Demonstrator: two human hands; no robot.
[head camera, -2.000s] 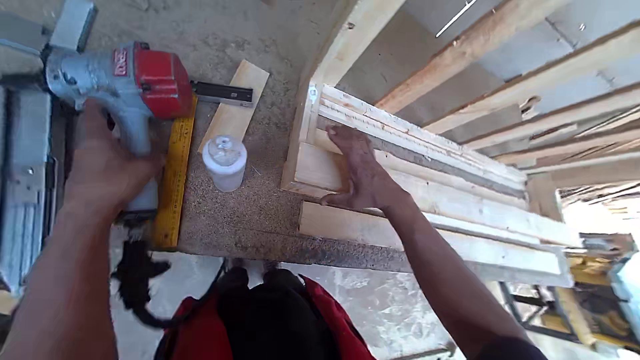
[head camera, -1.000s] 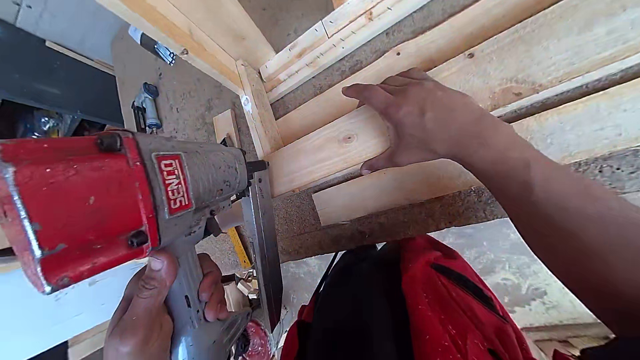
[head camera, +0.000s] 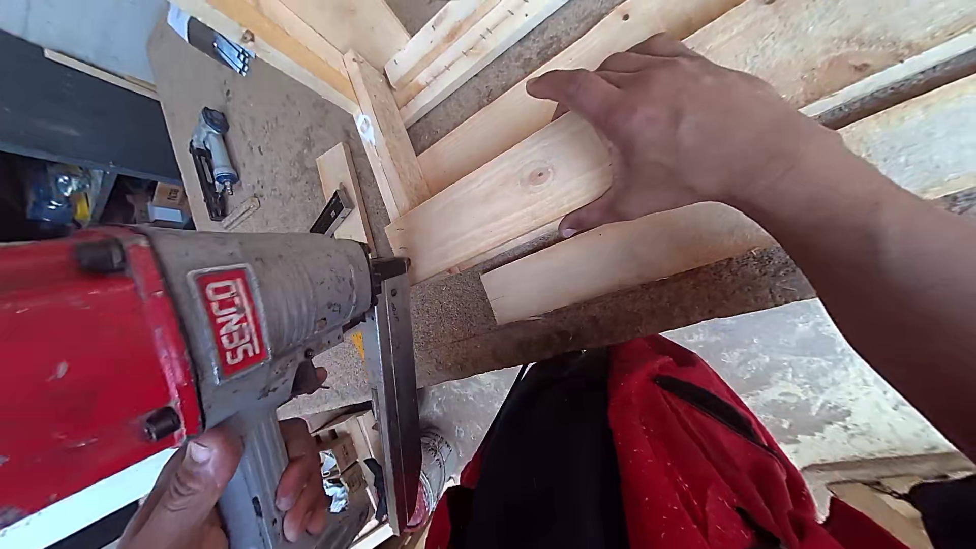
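My left hand (head camera: 229, 488) is wrapped around the handle of a red and grey Senco pneumatic nailer (head camera: 282, 305), with a finger by its trigger. The nailer lies sideways, and its nose is at the near end of a pale wooden board (head camera: 503, 191) with a knot. My right hand (head camera: 656, 130) spreads over that board, thumb on its near edge and fingers on the far one. A short upright wooden piece (head camera: 385, 133) meets the board's left end. Another board (head camera: 610, 259) lies alongside, closer to my body.
A smaller air nailer (head camera: 216, 160) lies on the worktable (head camera: 267, 99) at the left. A wood offcut (head camera: 343, 183) with a black-ended tool (head camera: 332, 212) lies behind the Senco nailer. More frame boards (head camera: 862, 46) extend to the right. Below the table's edge is a bucket (head camera: 436, 457).
My left hand has brought the nailer from the table's left side to the board's end. The view has moved closer to the wood. My right hand stays on the boards.
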